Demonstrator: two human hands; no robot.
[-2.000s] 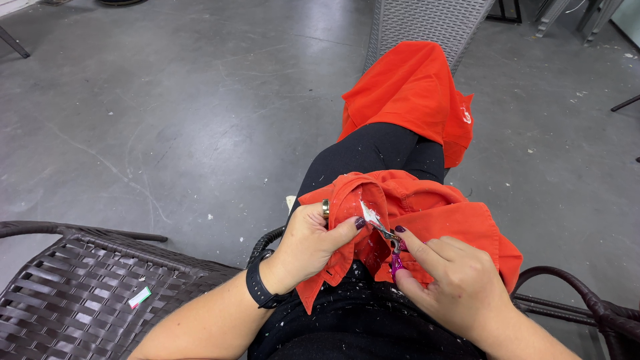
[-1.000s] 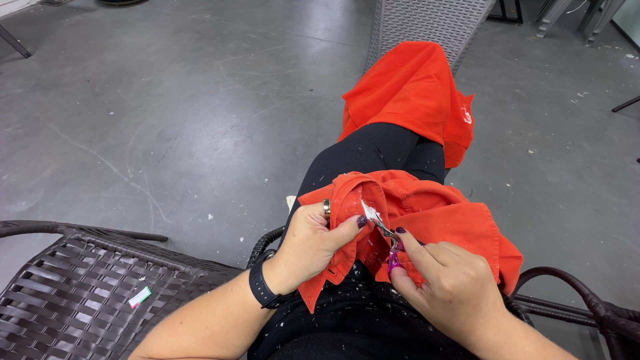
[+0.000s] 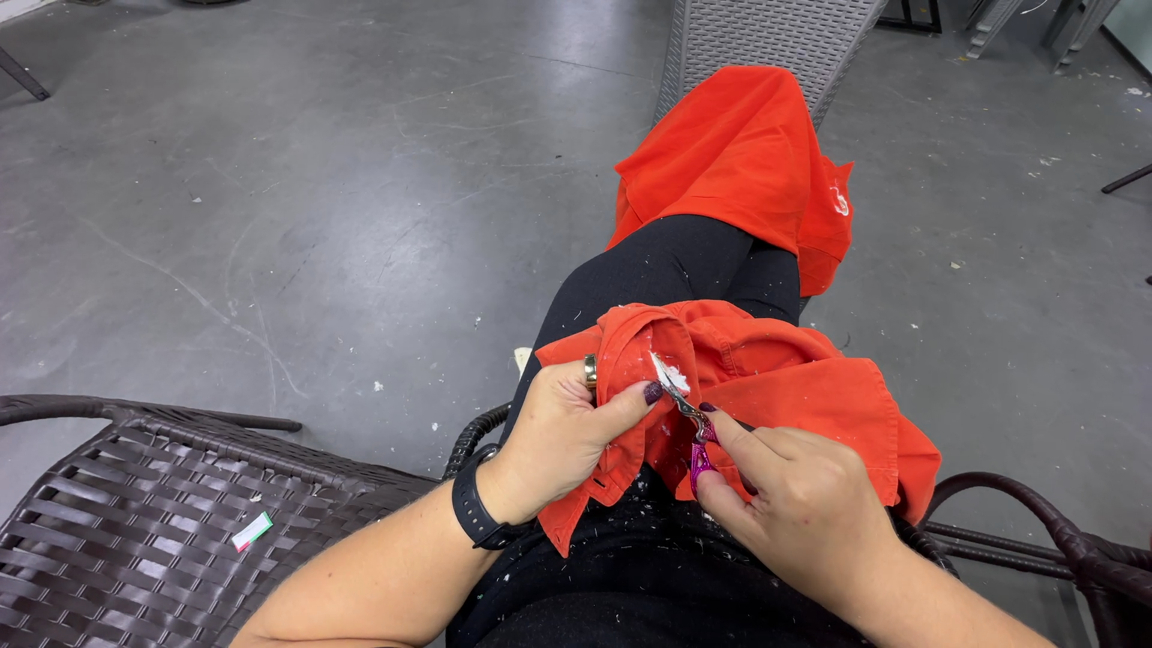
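Note:
An orange-red buttoned garment (image 3: 810, 396) lies bunched across my lap. My left hand (image 3: 562, 427) grips a fold of it, thumb on top, beside a white patch (image 3: 673, 376) of stitching or backing with loose fluff. In my right hand (image 3: 792, 495) is a small pair of scissors (image 3: 691, 412) with metal blades and purple-pink handles. The blades point up and left, with their tips at the white patch, close to my left thumb. Whether the blades are apart is hard to tell. White lint is scattered over the cloth and my black clothing.
A second orange-red cloth (image 3: 729, 153) with a white mark covers my lower legs, which rest towards a grey woven chair (image 3: 765, 40). At left, a dark brown woven chair (image 3: 144, 549) holds a small white, green and red piece (image 3: 252, 532). Another chair's arm (image 3: 1017, 490) stands at right.

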